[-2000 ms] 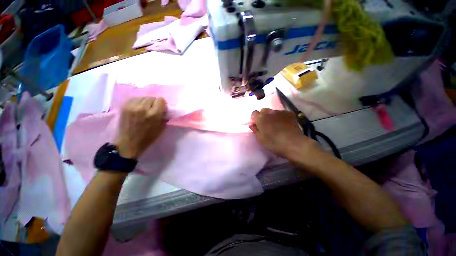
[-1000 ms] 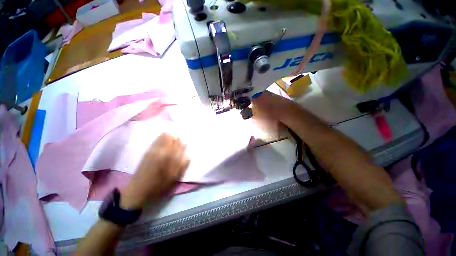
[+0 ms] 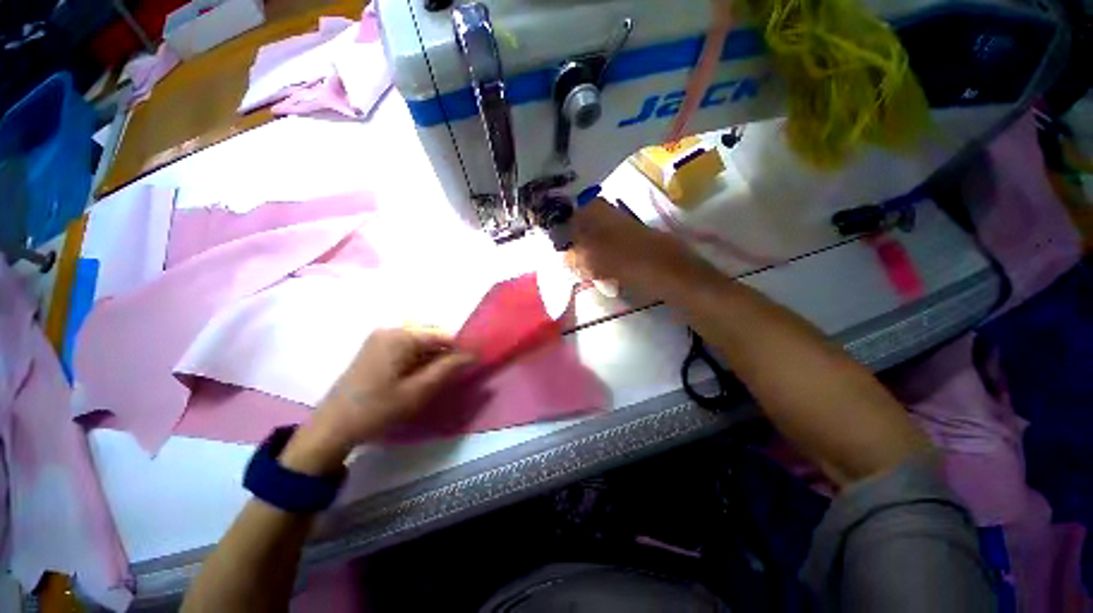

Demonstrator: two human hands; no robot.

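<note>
A pink garment panel [image 3: 276,341] lies on the white table left of and in front of the needle, bleached white under the lamp. My left hand [image 3: 402,377] pinches its near part, where a darker pink fold [image 3: 509,321] stands up. My right hand [image 3: 617,252] is just right of the presser foot [image 3: 509,225], at the fold's right end beside a small white piece of cloth. Its fingertips are blurred and overlit, so its grip cannot be made out. The shears' black handle [image 3: 705,374] shows under my right forearm, and the rest is hidden.
The white JACK machine head [image 3: 647,72] stands behind, with yellow-green yarn [image 3: 845,84] on it. A small yellow box [image 3: 686,170] is behind my right hand. A pink-tailed tool [image 3: 897,266] lies at right. Pink pieces [image 3: 324,70] lie at back left; others hang at left [image 3: 42,443].
My right hand has moved from the cloth to beside the presser foot. My left hand has shifted toward the near edge and holds up a darker pink fold. The view has shifted too.
</note>
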